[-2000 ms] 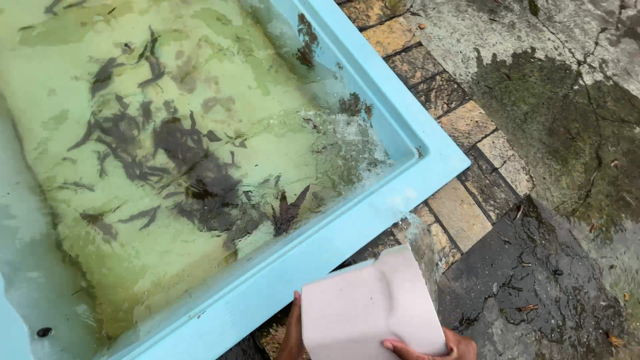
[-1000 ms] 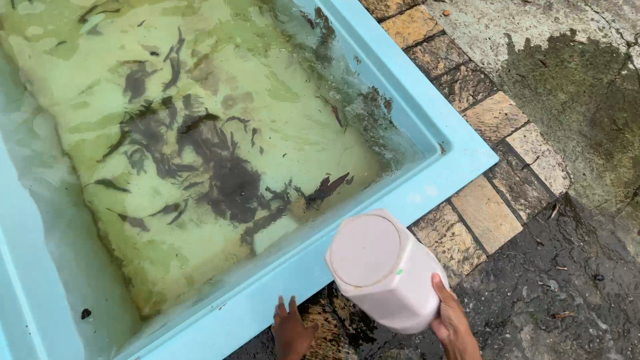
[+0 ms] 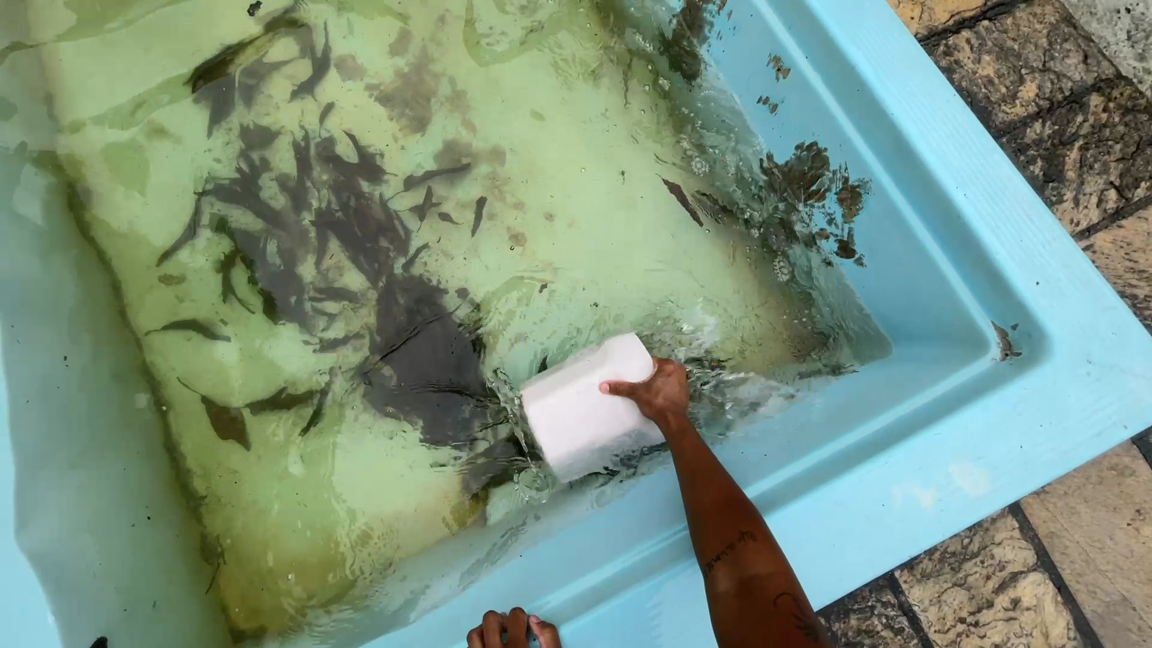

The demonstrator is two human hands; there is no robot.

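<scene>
My right hand (image 3: 655, 389) grips the white plastic container (image 3: 585, 405), which lies on its side, partly in the greenish water of the light-blue tub (image 3: 981, 450). Water ripples and splashes around it. The thumb lies across the container's side, and the other fingers are hidden behind its end. My left hand (image 3: 513, 630) rests with bent fingers on the tub's near rim, at the bottom of the view; nothing shows in it. Left of the container, a dark mass (image 3: 423, 360) and many dark leaf-like or fish-like shapes (image 3: 342, 207) are in the water.
The tub's wide rim runs along the near and right sides, with a corner at the right. Dark debris (image 3: 810, 189) clings to the inner right wall. Stone paving (image 3: 1035, 81) borders the tub outside, and a small dark bit (image 3: 1003, 342) sits in the corner ledge.
The container has moved from outside the near rim into the tub's water, held by my right hand. My left hand is now on the rim. The view has shifted closer to the water.
</scene>
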